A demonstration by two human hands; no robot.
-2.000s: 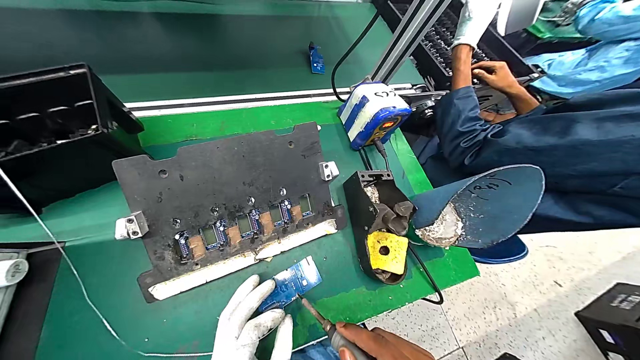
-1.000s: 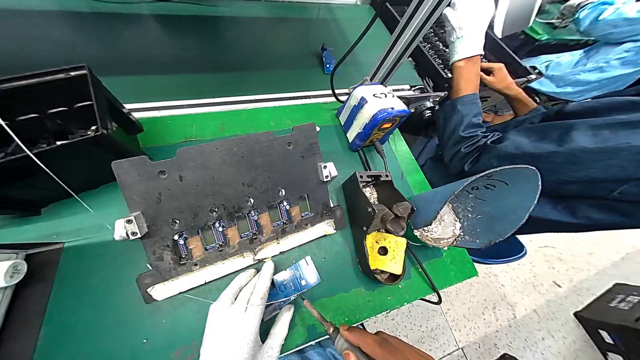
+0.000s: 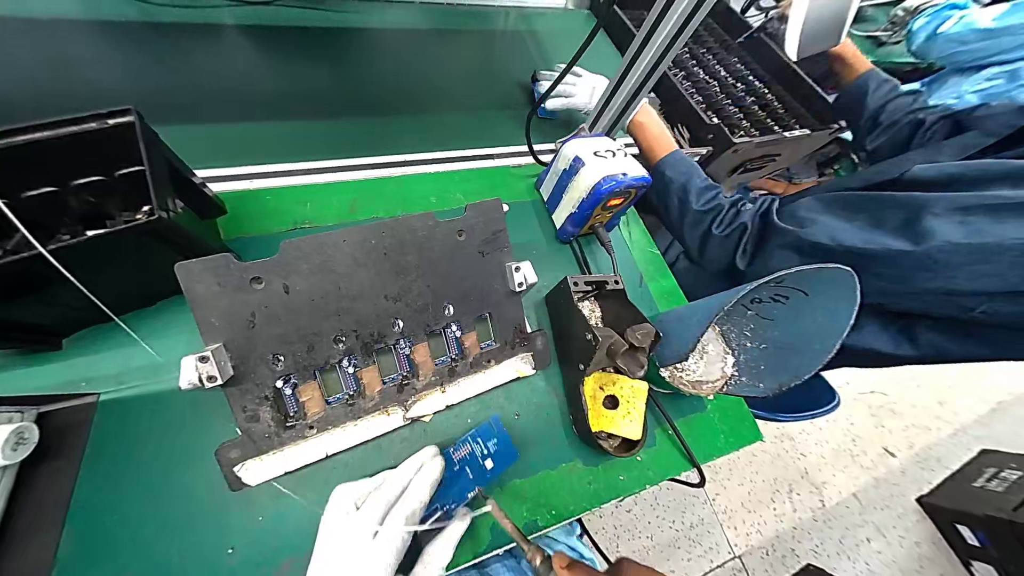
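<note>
My left hand, in a white glove, holds a blue printed circuit board at its left end, low in the middle of the view. A thin strand of solder wire runs from the gloved fingers toward the board's lower edge. My bare right hand, mostly cut off by the bottom edge, grips a soldering iron whose tip is at that lower edge. Beyond the board lies a black fixture plate holding several small blue boards in a row, with white tape along its near edge.
Right of the plate stand a soldering iron holder with a yellow sponge, a blue scoop-like container of solder waste and a blue-white soldering station. A black bin is at left. A co-worker's gloved hand reaches across behind.
The co-worker's gloved hand has moved left from the black tray to the small blue board on the far surface. My hands stay around the held board, whose angle has changed.
</note>
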